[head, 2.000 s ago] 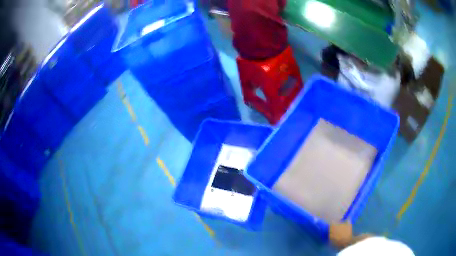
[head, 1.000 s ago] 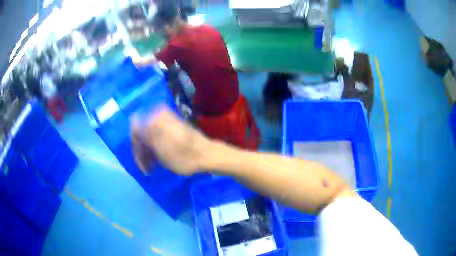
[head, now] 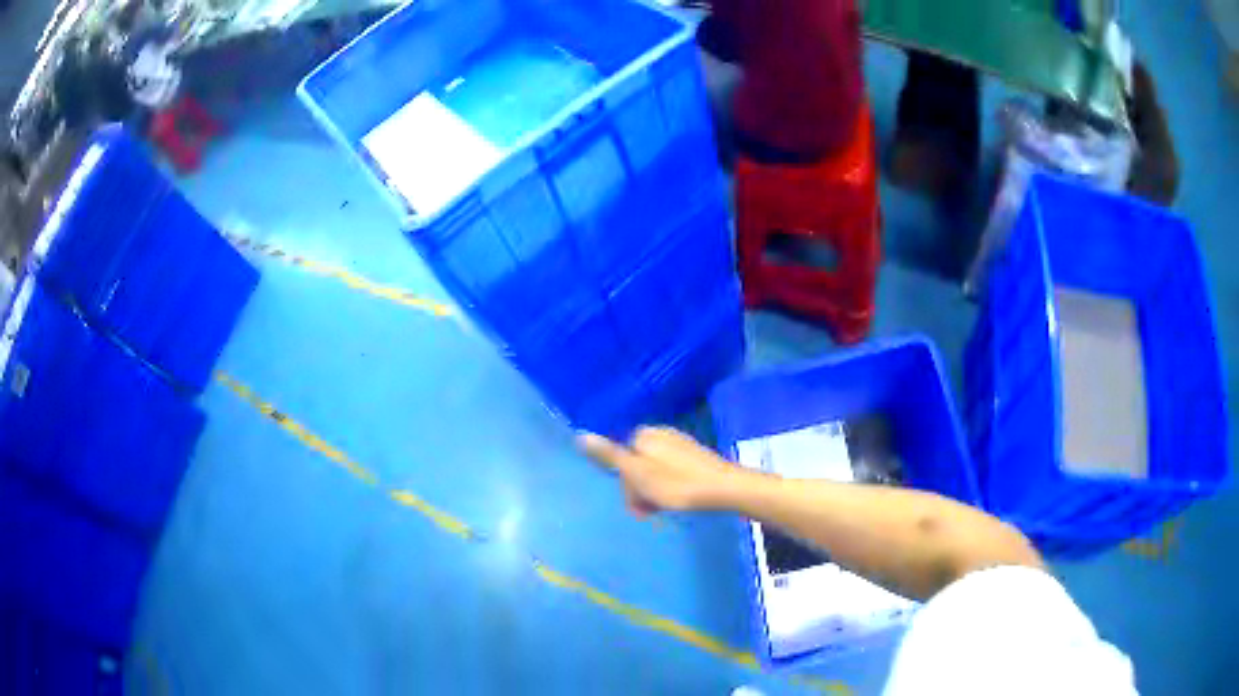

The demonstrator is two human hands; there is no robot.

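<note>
My right hand reaches in from the lower right on a bare forearm with a white sleeve. One finger points left, the others look curled, and it holds nothing. The forearm passes over a low blue tote with white sheets and a dark item inside. Left of it stands a tall stack of blue totes, the top one holding a white sheet. At the right is a deep blue tote with a grey-beige flat piece at its bottom. My left hand is out of the picture.
More stacked blue totes stand at the left edge. A person in red sits on a red plastic stool behind the low tote. A green bench is at the top right. Yellow-black tape runs across the blue floor.
My right hand has come down from the upper left of the frame to beside the low tote, with a finger now extended. The view has shifted, so the totes appear in different places.
</note>
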